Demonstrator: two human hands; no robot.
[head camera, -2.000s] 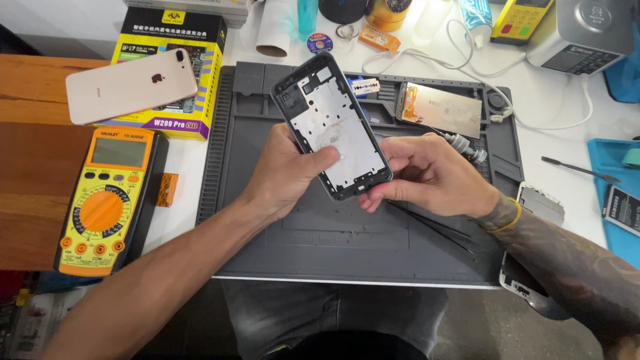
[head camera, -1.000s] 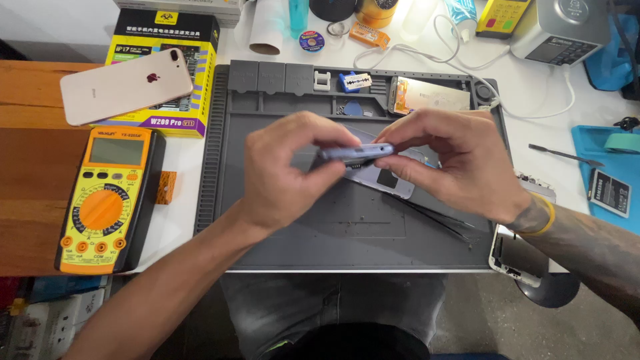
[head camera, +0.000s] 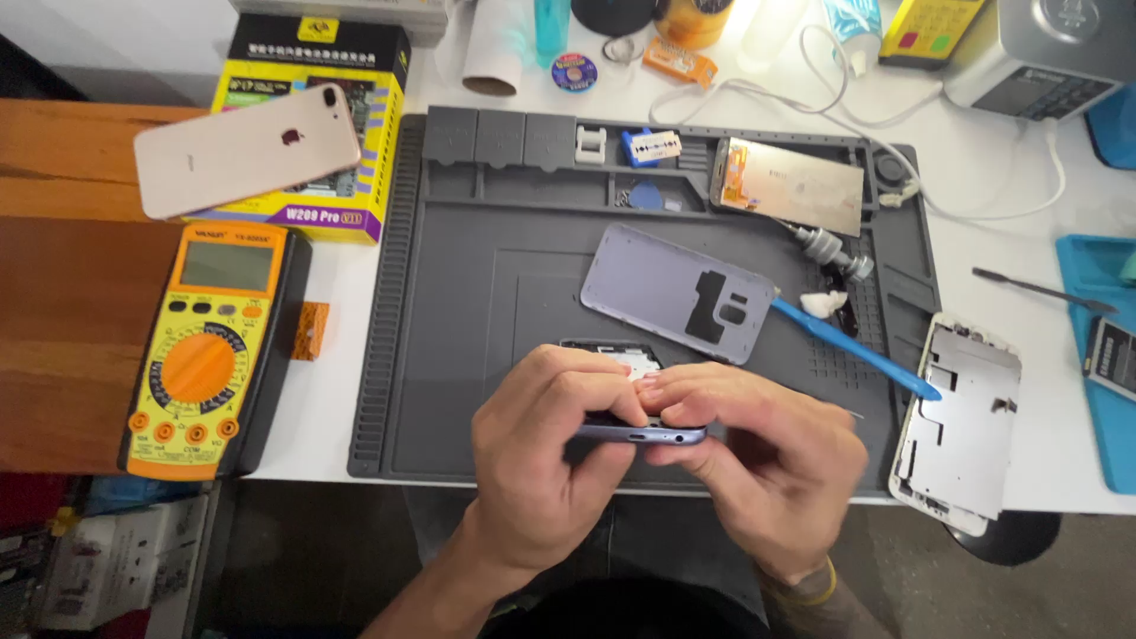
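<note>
Low over the front of a dark grey repair mat (head camera: 461, 355), a smartphone frame (head camera: 652, 434) is held between both hands, its edge with the charging port and headphone jack facing me. My left hand (head camera: 550, 444) grips its left part, and my right hand (head camera: 763, 453) pinches its right end. The fingers of both hands meet over the inner side, part of which is hidden. Behind them a lilac phone back cover (head camera: 657, 284) lies on the mat. A blue pry tool (head camera: 852, 346) and a phone display (head camera: 794, 185) are to its right.
At left are a yellow multimeter (head camera: 200, 355) and a pink phone (head camera: 248, 153) on a yellow box (head camera: 386, 133). A white-edged phone screen assembly (head camera: 963, 417) overhangs the table's front right. A razor blade (head camera: 655, 146), a precision knife (head camera: 830, 251) and white cables (head camera: 1003, 216) lie farther back.
The phone frame has come down toward the mat's front edge and turned from face-up to edge-on. Both hands moved with it, uncovering the lilac cover and the blue pry tool.
</note>
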